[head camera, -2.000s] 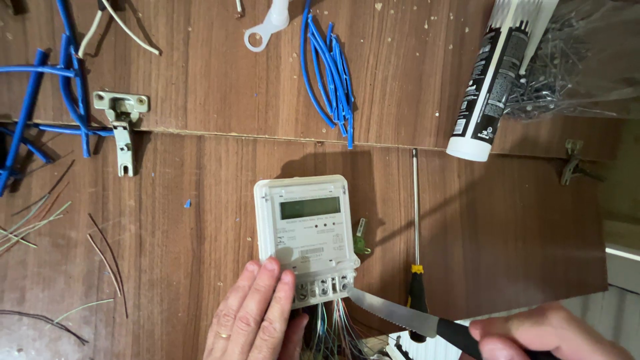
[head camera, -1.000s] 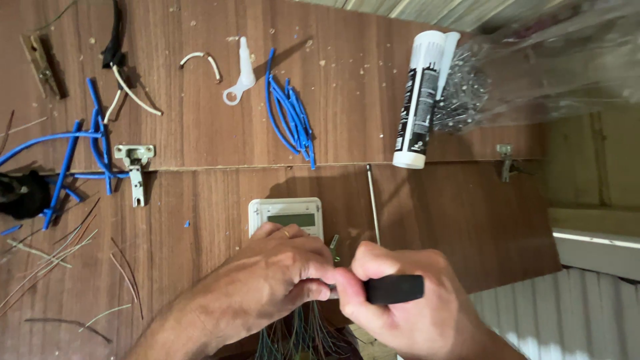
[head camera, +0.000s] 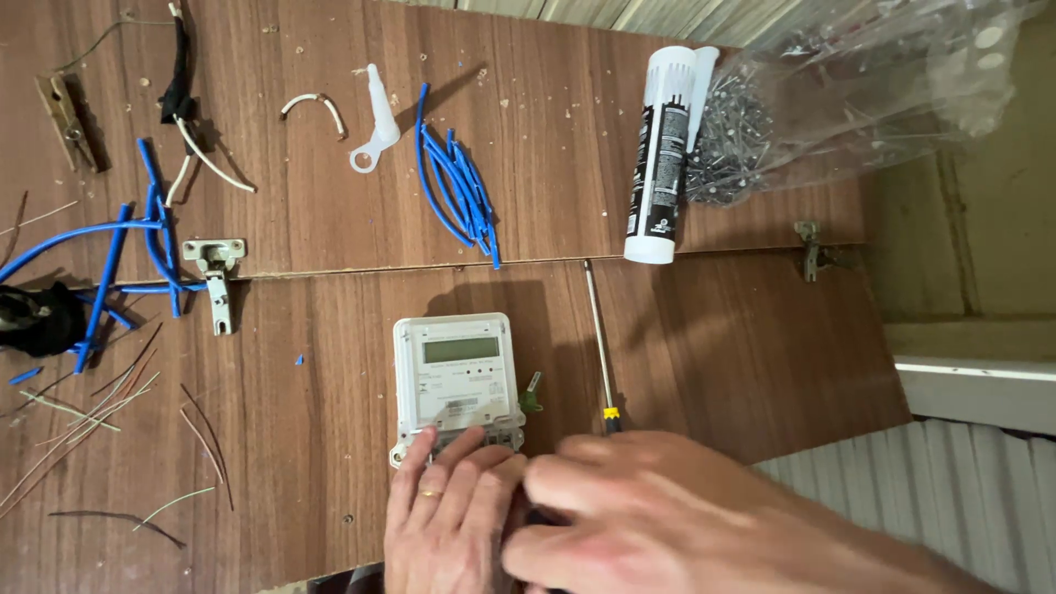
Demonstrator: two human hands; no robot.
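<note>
A white electricity meter (head camera: 459, 375) with a small grey display lies on the brown wood-grain board. The fingertips of my left hand (head camera: 458, 511) rest on its lower terminal end. Close against the left hand, my right hand (head camera: 610, 511) is closed around a black handle (head camera: 540, 518), mostly hidden by the fingers; the blade does not show. A small green piece (head camera: 532, 396) lies beside the meter's right edge. Farther right is a screwdriver (head camera: 600, 338) with a yellow and black handle, partly covered by my right hand. The thin wires below the meter are hidden.
Blue cable offcuts (head camera: 458, 190) lie above the meter, near a white plastic nozzle (head camera: 380, 120). A sealant cartridge (head camera: 660, 157) and a clear bag of nails (head camera: 730, 140) are at the upper right. Left are a metal hinge (head camera: 216, 276), blue wires, thin wire strands (head camera: 99, 421) and a wooden clothespin (head camera: 70, 124).
The knife's serrated blade, visible two seconds ago at the terminals, is now hidden. Since one second ago, both hands have moved lower, uncovering more of the meter. The view has shifted.
</note>
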